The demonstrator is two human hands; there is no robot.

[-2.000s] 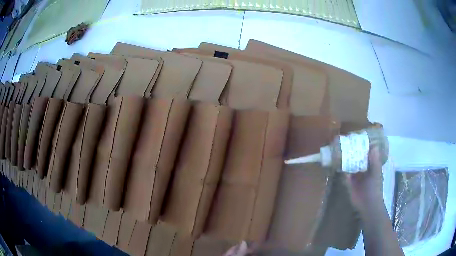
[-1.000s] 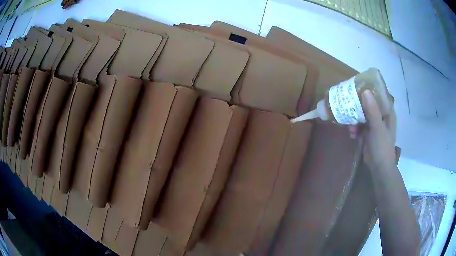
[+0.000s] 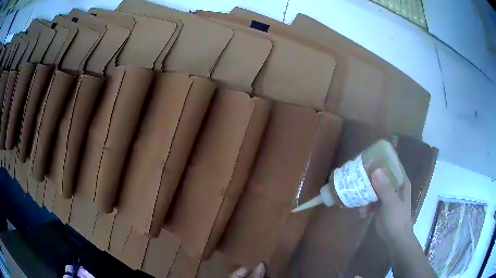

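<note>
Overlapping brown panels (image 3: 266,168) lie in a row like shingles, each with a raised fold. My right hand (image 3: 389,198) grips the clear glue bottle (image 3: 361,179) with its white label, tilted down to the left. The nozzle tip is at the fold edge of a panel near the row's right end. A shiny glue line (image 3: 304,176) runs along that edge above the tip. My left hand (image 3: 249,271) shows only as fingertips at the bottom edge, on the brown panels; the rest is cut off.
A clear plastic-covered square (image 3: 456,231) lies on the white table (image 3: 462,108) at the right. Striped yellowish sheets (image 3: 405,11) are at the top. A black strip (image 3: 260,25) shows near a panel's top edge. Dark fabric runs along the lower left.
The bottle in my right hand has moved down and left from the top of the fold edge, and a shiny line now shows along it. My left fingertips show more at the bottom.
</note>
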